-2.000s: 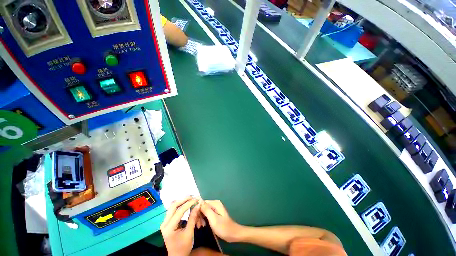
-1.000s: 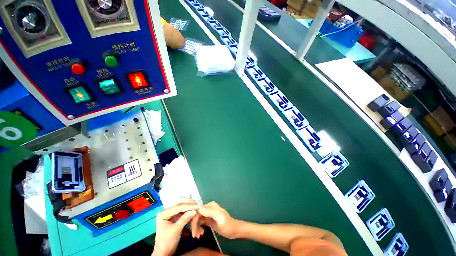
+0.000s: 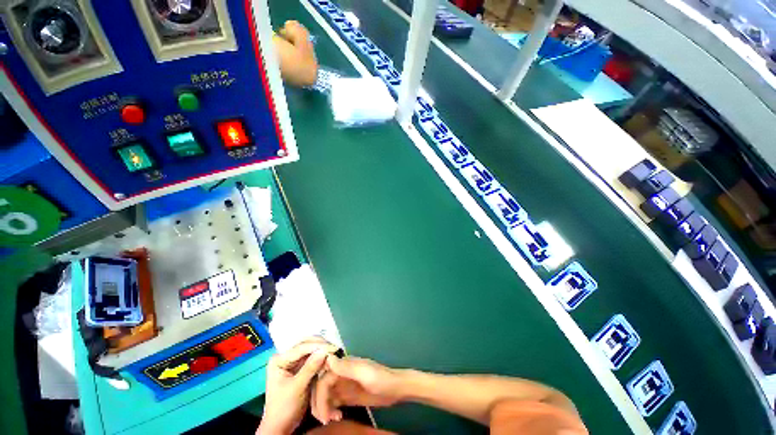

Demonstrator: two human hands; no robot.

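My left hand [image 3: 293,382] and my right hand [image 3: 362,382] are together at the bottom centre, fingertips touching, over the edge of the green bench [image 3: 383,280]. A small dark bit shows between the fingertips; I cannot tell what it is. A plastic panel [image 3: 114,290] with a pale rim sits in the copper-brown fixture [image 3: 141,327] on the left of the machine bed [image 3: 200,246]. White paper or cloth [image 3: 299,307] lies just beyond my hands.
The control panel [image 3: 170,102] overhangs the bed at upper left. Red buttons [image 3: 204,364] are on the bed's front. Panels [image 3: 572,286] line the conveyor beyond a white rail. A bagged bundle [image 3: 362,100] lies near a white post [image 3: 415,64]. Another person's hand [image 3: 295,53] is at the top. Dark blocks [image 3: 681,217] are at right.
My fingers have shifted around each other, still together. Some conveyor panels have moved slightly. The other person's hand has come further into view at the top. The fixture panel has stayed.
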